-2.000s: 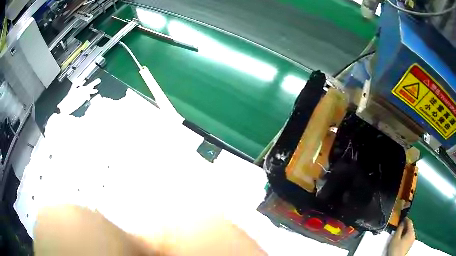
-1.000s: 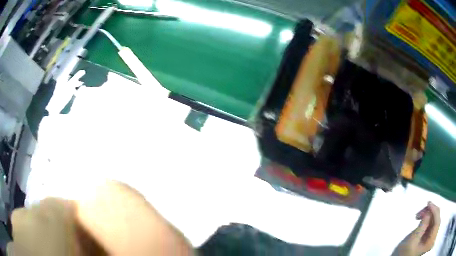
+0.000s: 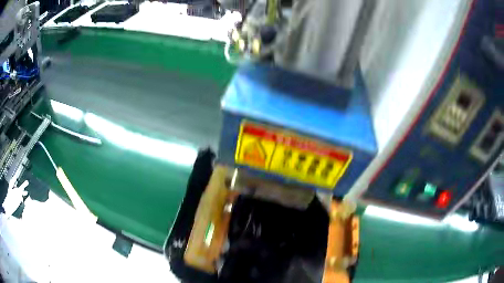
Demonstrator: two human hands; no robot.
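The blue press head (image 3: pixel 293 121) with its yellow warning label (image 3: pixel 293 155) stands in the middle of the view. Under it, shiny black film (image 3: pixel 271 235) covers the press centre. An orange-tan fixture block (image 3: pixel 207 221) lies to the left of the film and another orange block (image 3: pixel 341 240) to the right. The metal heating block (image 3: pixel 276 190) sits just under the blue box. No phone part can be made out; the picture is blurred. Neither of my hands is in the picture.
The green conveyor belt (image 3: pixel 127 177) runs behind the press. A dark blue control panel (image 3: pixel 436 143) is at the right. A white-handled tool (image 3: pixel 72 190) lies by the belt edge, a white glove (image 3: pixel 14 196) at far left. A white cover (image 3: pixel 44 249) lies on the near left. Black trays (image 3: pixel 114 12) are beyond the belt.
The view has swung up and right, showing the whole press head and control panel. The press base has moved lower in the picture. Both hands have left the view.
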